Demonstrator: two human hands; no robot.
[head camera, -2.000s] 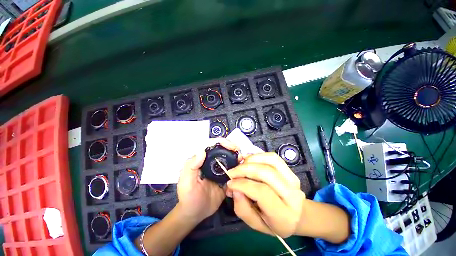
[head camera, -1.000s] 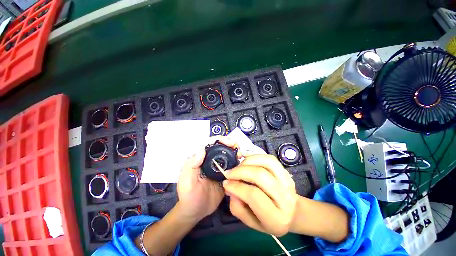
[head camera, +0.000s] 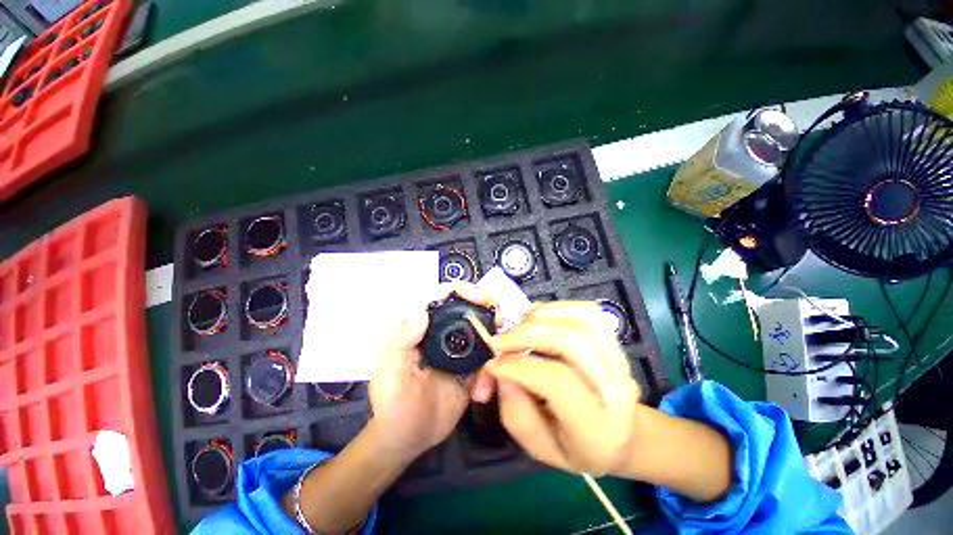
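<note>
My left hand (head camera: 413, 392) holds a round black unit (head camera: 457, 340) with its ringed centre facing up, above the black foam tray (head camera: 423, 460). My right hand (head camera: 570, 387) pinches a thin tan wooden stick (head camera: 606, 504); its tip lies over the upper right of the unit's face. The stick's middle is hidden by my right hand. A small white wipe (head camera: 504, 296) shows behind the unit, between my hands. A flat white sheet (head camera: 361, 313) lies on the tray left of the unit. Other round units, some orange-rimmed, sit in the tray's pockets.
A red tray (head camera: 78, 366) with a white scrap on it lies at left, another red tray (head camera: 52, 115) beyond. At right are a dark pen-like tool (head camera: 682, 322), a bottle (head camera: 726, 162), a black fan (head camera: 891, 201), a power strip (head camera: 799, 355) and a white parts tray (head camera: 873, 491).
The stick's tip has moved from the unit's ringed centre to the upper right of its face. My right hand has shifted slightly with it. My left hand still holds the unit in about the same place.
</note>
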